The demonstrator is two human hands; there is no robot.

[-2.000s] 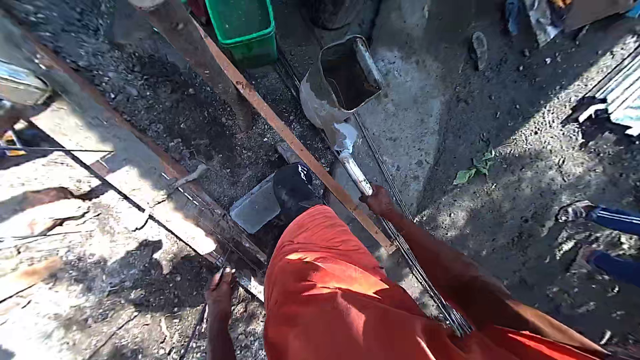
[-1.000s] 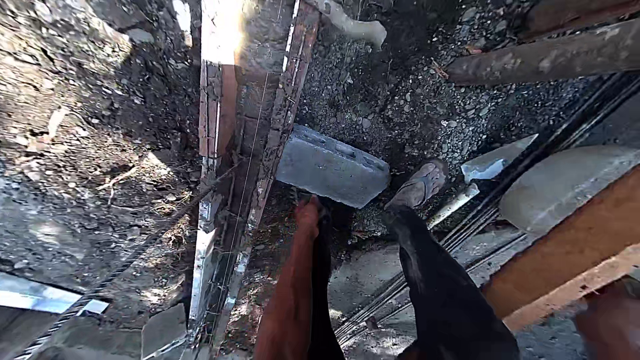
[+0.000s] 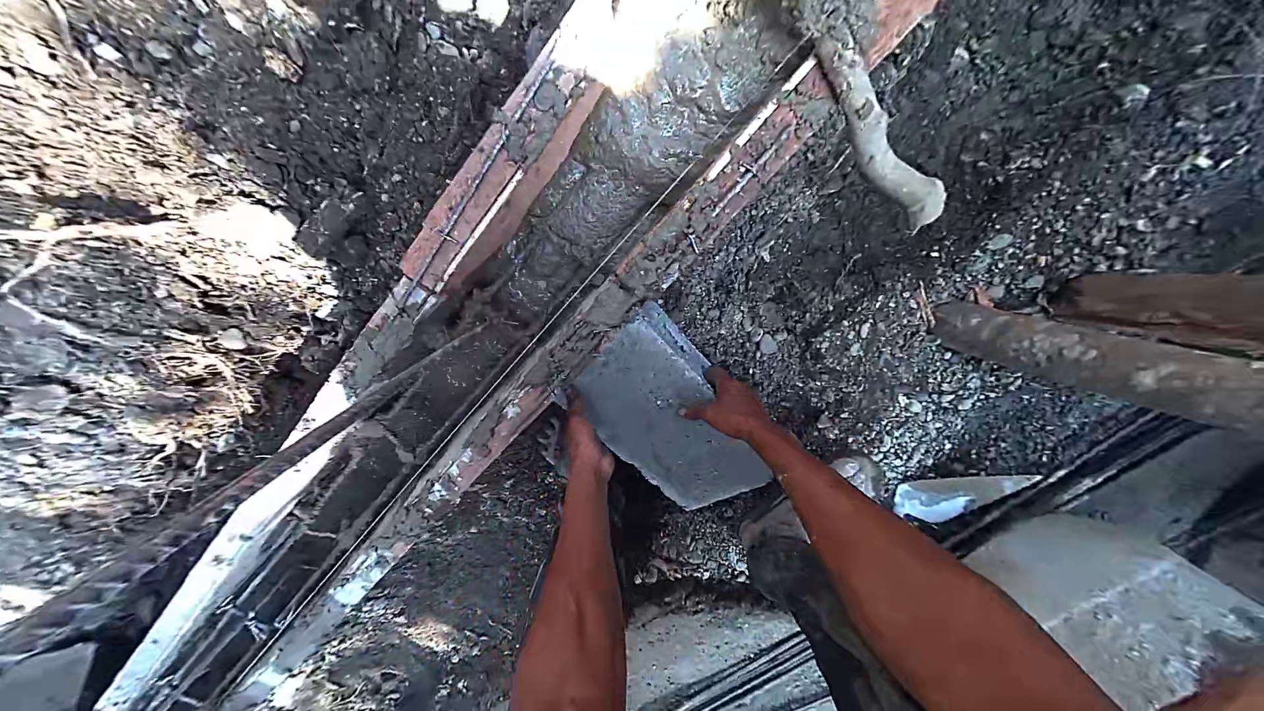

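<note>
A grey concrete block (image 3: 671,415) lies tilted between my two hands, beside the near formwork board. My left hand (image 3: 585,434) grips its left edge, with part of the fingers hidden. My right hand (image 3: 729,403) grips the right edge, thumb on the upper face. Just past the block runs the wooden formwork board (image 3: 592,326), smeared with mortar, with a taut string (image 3: 553,341) along it. Wet concrete (image 3: 632,158) fills part of the channel between this board and the far board (image 3: 474,217).
A branch stub (image 3: 874,128) leans over the near board. Wooden poles (image 3: 1106,355) lie at the right. My foot (image 3: 854,474) stands near the block, beside a mortar-coated trowel blade (image 3: 963,494). Long steel bars (image 3: 1066,474) cross the lower right. A twisted bar or rope (image 3: 365,405) crosses the channel.
My right hand has come onto the block, which has turned. A second ago only my left hand was near it. Two seconds ago my right hand held a shovel's shaft. The view has turned greatly.
</note>
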